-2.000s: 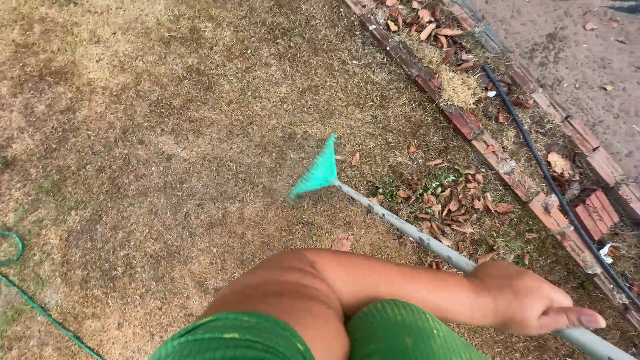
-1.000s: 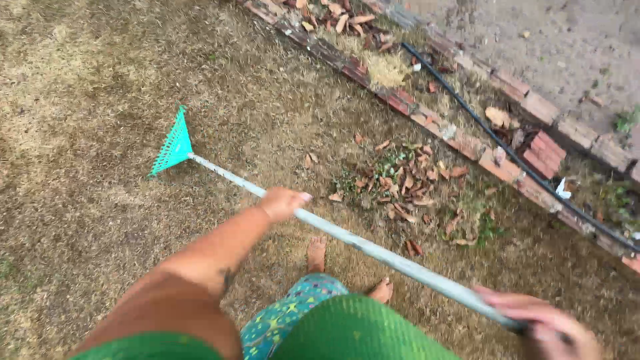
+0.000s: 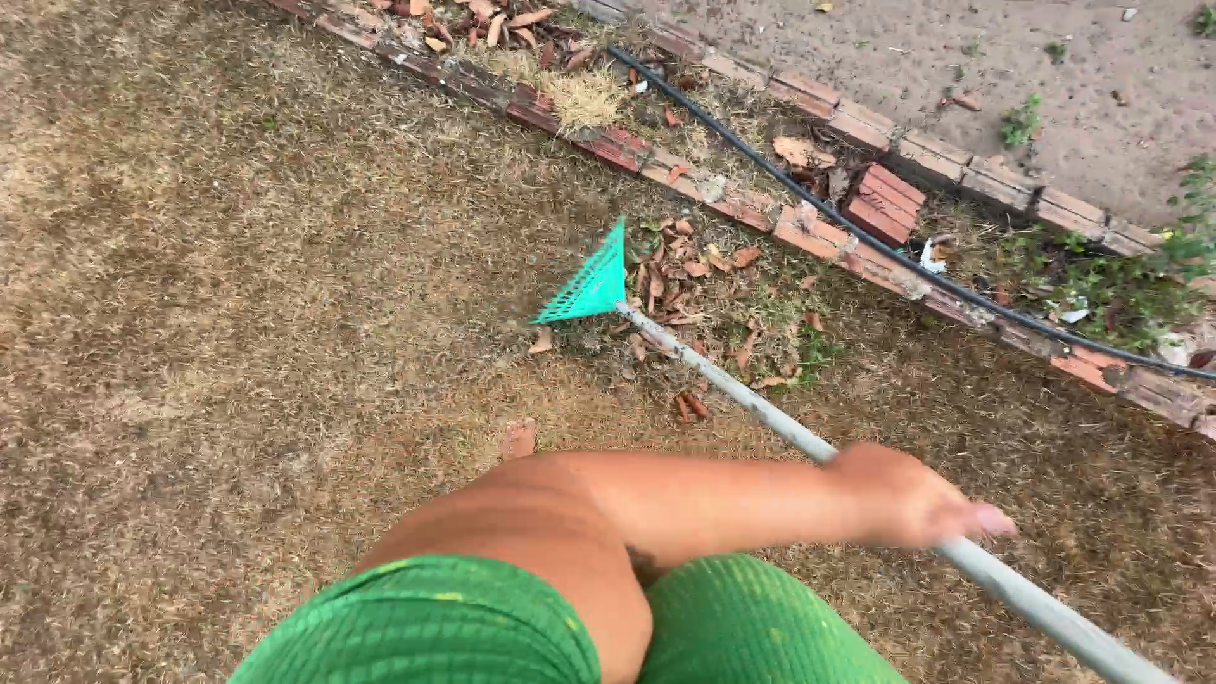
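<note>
My left hand is closed around the grey handle of a rake, the arm reaching across my body to the right. My right hand is out of the frame, and the handle's rear end runs off the lower right corner. At the handle's far end, the turquoise fan-shaped rake head lies over dry grass, at the left edge of a small heap of dry brown leaves. Part of my bare foot shows beyond my arm.
A low brick edging runs diagonally behind the leaf heap. Beyond it lie a black hose, a loose red brick block, more dry leaves and green weeds. A second brick row borders bare sandy ground.
From one second ago, the rake head has moved right, from open grass to the leaf heap. My left hand has moved right with the handle. My right hand, seen then at the handle's end, has left the view.
</note>
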